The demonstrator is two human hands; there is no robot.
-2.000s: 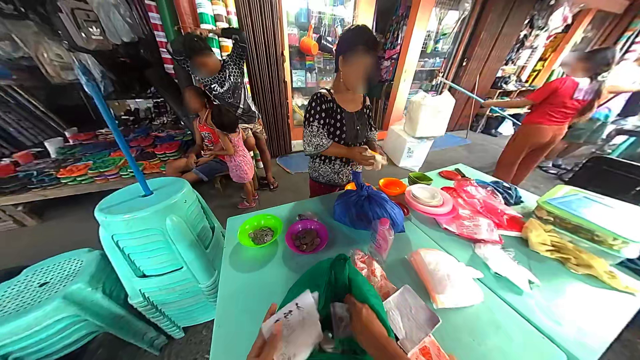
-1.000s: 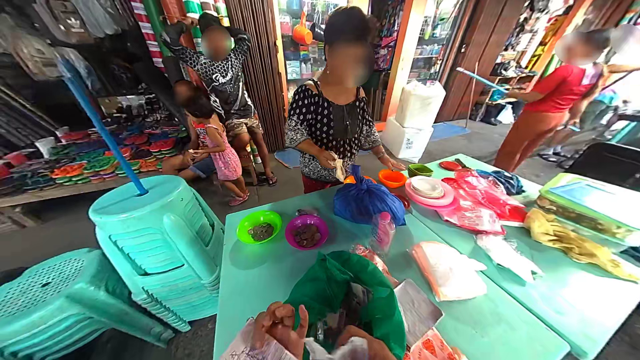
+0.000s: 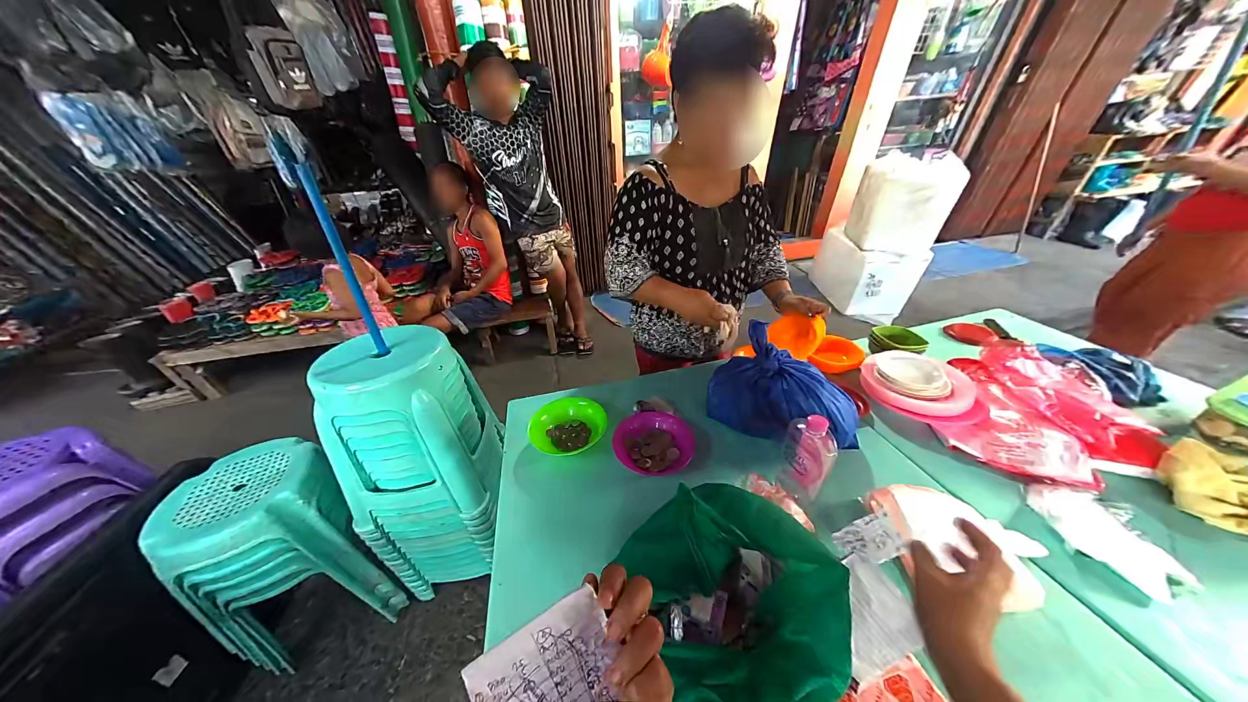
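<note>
My left hand (image 3: 632, 629) grips a folded sheet of paper (image 3: 548, 655) that bears handwriting, at the table's near edge. Beside it stands a green cloth bag (image 3: 792, 624), its mouth wide and small packets (image 3: 704, 616) inside. To the right of the bag my right hand (image 3: 960, 575) is spread above a stack of white and pink plastic bags (image 3: 1014, 561). A small slip of paper with writing (image 3: 868, 539) lies by its fingers; whether they touch it, I cannot tell. A pink bottle (image 3: 809, 456) stands behind the bag. Green (image 3: 567, 426) and purple bowls (image 3: 653, 444) hold coins.
Across the teal table (image 3: 546, 517), a person (image 3: 712, 234) holds an orange bowl (image 3: 795, 334) near a tied blue bag (image 3: 770, 390). Pink plates (image 3: 960, 400) and red plastic bags (image 3: 1043, 414) lie at the right. Stacked teal stools (image 3: 400, 419) stand left of the table.
My right hand has moved out of the green bag to the plastic bags at the right. The person opposite now has an orange bowl in one hand. The view has turned somewhat.
</note>
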